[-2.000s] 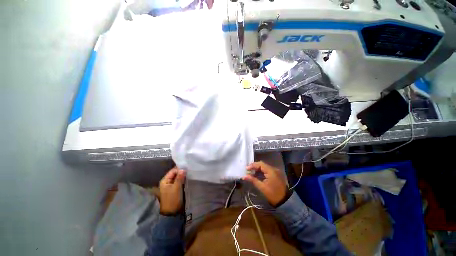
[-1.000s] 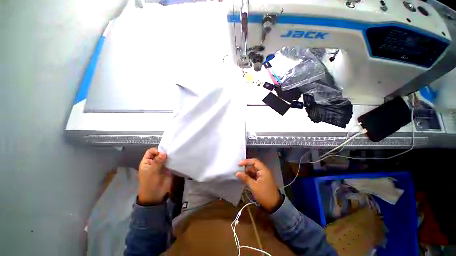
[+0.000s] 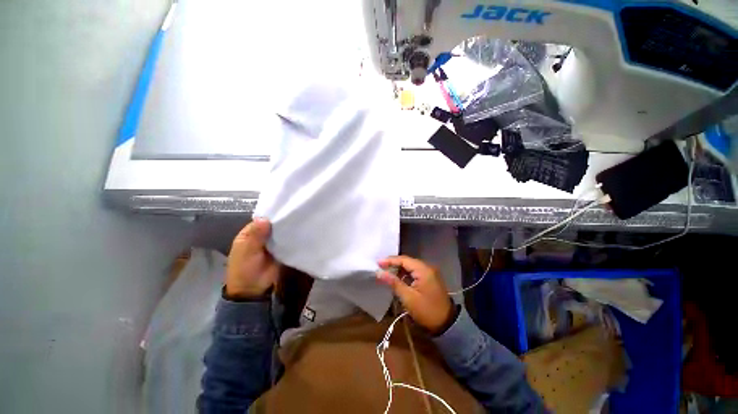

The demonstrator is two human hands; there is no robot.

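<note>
A pale grey fabric piece lies over the table's front edge, its far end near the needle area and its near end hanging over my lap. My left hand pinches its left edge. My right hand pinches its lower right corner between thumb and fingers. A grey flap hangs below the piece between the hands. The white sewing machine with "JACK" lettering stands behind. Its presser foot area is washed out by the lamp, so whether the cloth is under it cannot be told.
Black labels, black ribbed pieces and a clear plastic bag lie right of the needle. A black block with white cable sits at the right edge. A blue bin holds scraps below. Grey cloth is heaped at left.
The view has shifted, so the machine sits higher in it. Since the earliest frame, the hands have moved apart and the left hand has shifted left, spreading the cloth; a grey flap now shows below.
</note>
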